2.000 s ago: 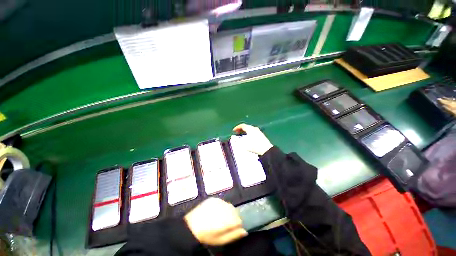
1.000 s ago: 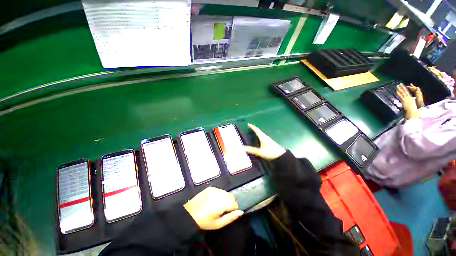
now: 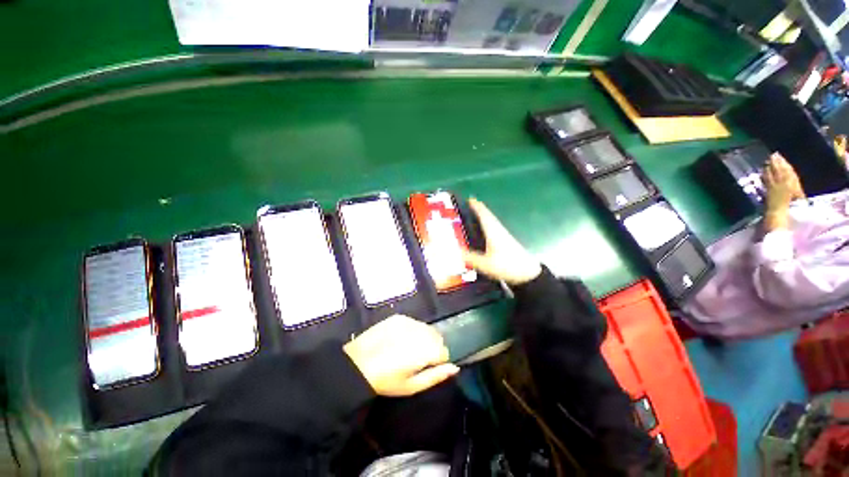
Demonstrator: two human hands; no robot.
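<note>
A black phone tray [image 3: 186, 387] lies on the green bench with several smartphones in a row, screens up. The two left phones [image 3: 119, 312] show white screens with a red band. The two middle phones [image 3: 301, 265] are white. The rightmost phone [image 3: 437, 240] shows red with white patches. My right hand [image 3: 498, 247] is at that phone's right edge, fingers apart, thumb over the screen's lower right. My left hand [image 3: 400, 356] rests at the tray's near edge below the middle phones, fingers loosely curled, holding nothing visible.
A second tray [image 3: 622, 191] with grey and white screens lies at right. Behind it, stacked black trays [image 3: 666, 86] sit on a yellow-brown board [image 3: 684, 129]. A red bin [image 3: 652, 363] with dark pieces is below the bench edge. A person in pale pink [image 3: 782, 270] works at far right.
The rightmost phone's screen has gone from mostly white, then a red strip, to largely red. My right hand has moved from its top to its right side. The view has shifted.
</note>
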